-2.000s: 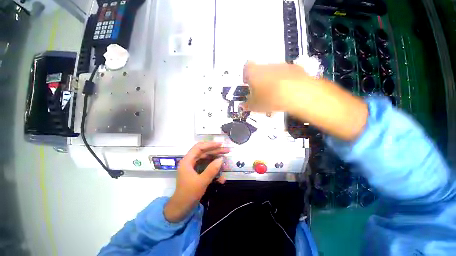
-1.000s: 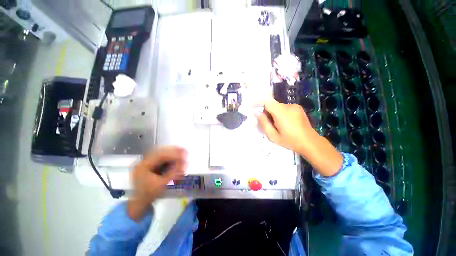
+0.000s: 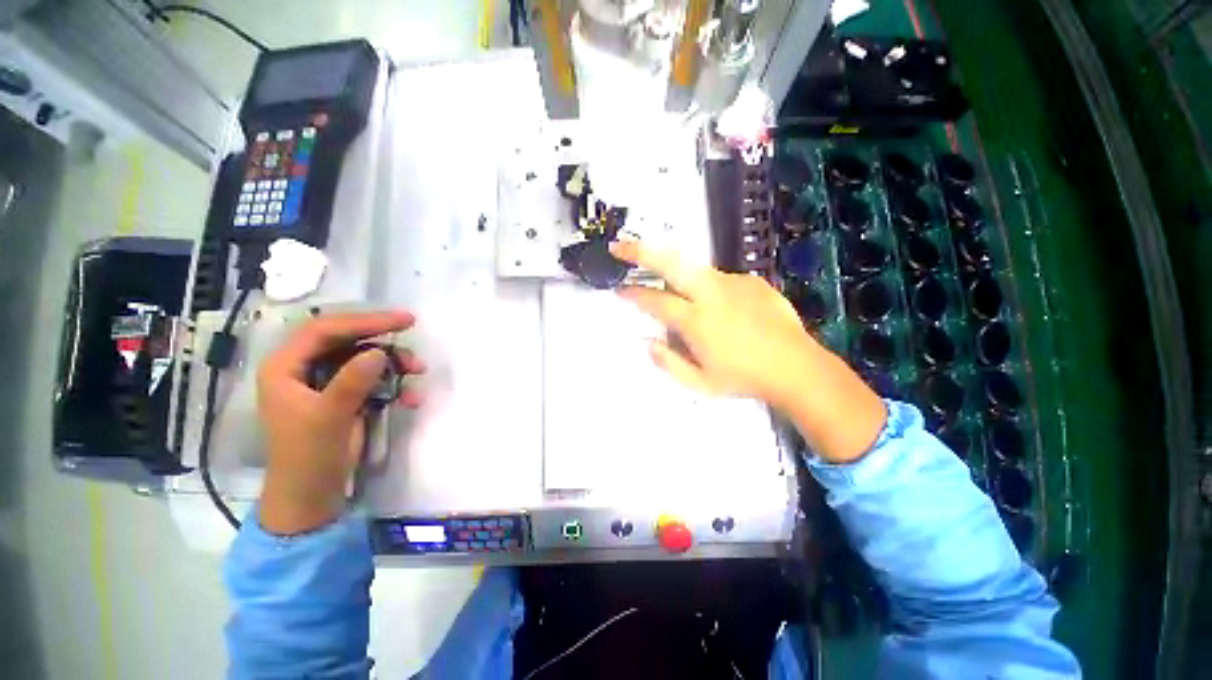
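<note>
A black fixture (image 3: pixel 580 186) sits on a pale plate with holes (image 3: pixel 521 253) on the machine bed. A dark round cover (image 3: pixel 597 264) lies at its near side, with small gold bits just behind it. My right hand (image 3: pixel 724 332) reaches in from the right, its index fingertip at the cover's right edge; whether it grips is unclear. My left hand (image 3: pixel 326 399) is over the bed's left part, holding a small dark round part (image 3: pixel 383 375) between thumb and fingers, partly hidden.
A teach pendant (image 3: pixel 299 146) and white wipe (image 3: pixel 294 270) lie at upper left, a black bin (image 3: pixel 100 412) far left. Machine uprights (image 3: pixel 553 60) stand behind the fixture. The front edge has a red emergency stop (image 3: pixel 675 535) and green-ringed button (image 3: pixel 573 530). A blister tray (image 3: pixel 871 299) is at right.
The fixture plate and cover have moved away from me. My left hand has moved left from the front edge and now shows a dark part. My right hand has come to the cover's edge.
</note>
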